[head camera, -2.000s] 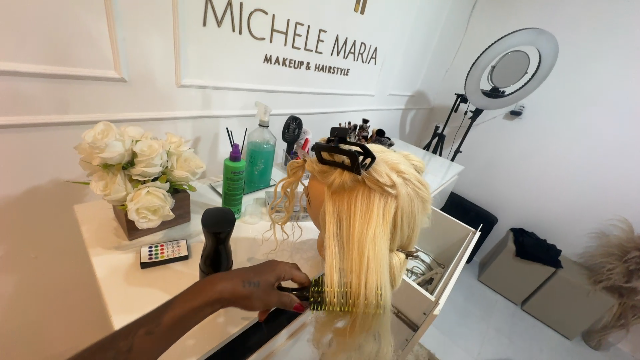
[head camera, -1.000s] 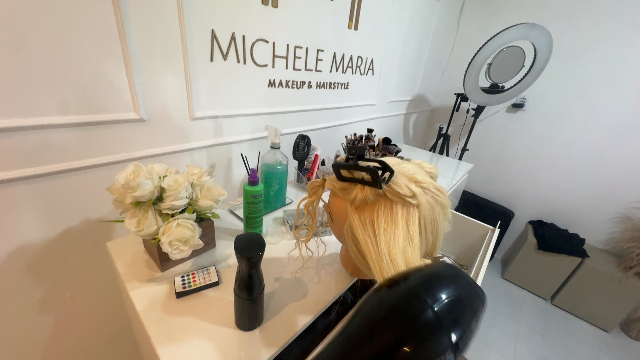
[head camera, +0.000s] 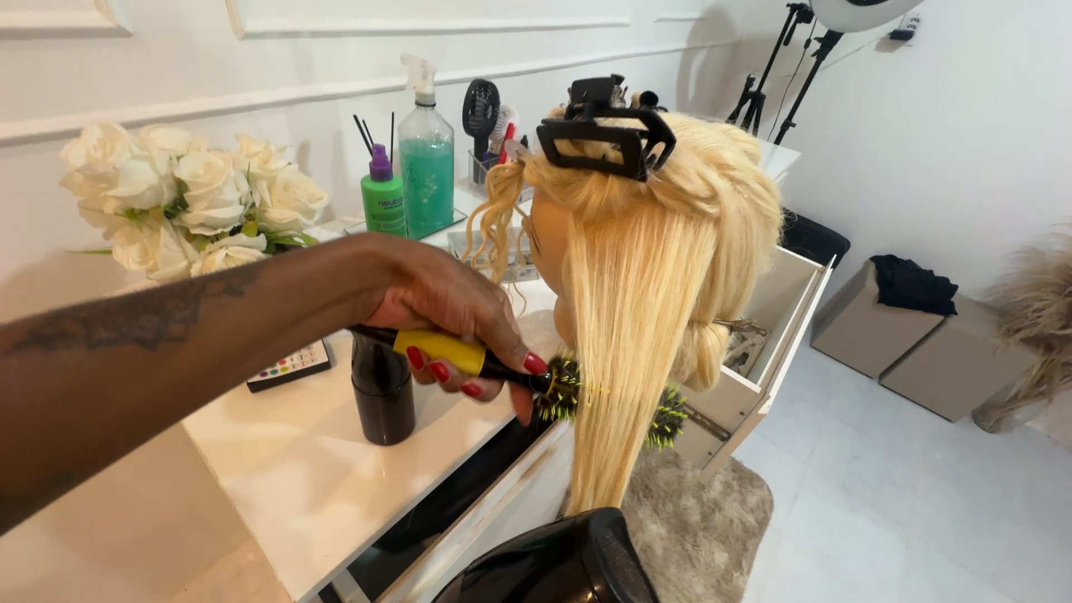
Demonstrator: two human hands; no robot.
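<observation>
My left hand, with red nails, grips the yellow and black handle of a round hairbrush. The brush lies crosswise behind a straight blond section of hair on a mannequin head, its bristles showing on both sides. A black claw clip holds hair up on the crown, and a metal clip sits at the low gathered hair on the right. At the bottom edge, a black hair dryer is partly in view below the hair. My right hand is not visible.
On the white table stand a black bottle, a green bottle, a spray bottle and white artificial roses. An open drawer juts out right of the head. Grey boxes stand on the floor.
My left hand, out of view one second ago, is back with the round brush at the hair. The dryer shows lower than it did one second ago. The view has tilted down.
</observation>
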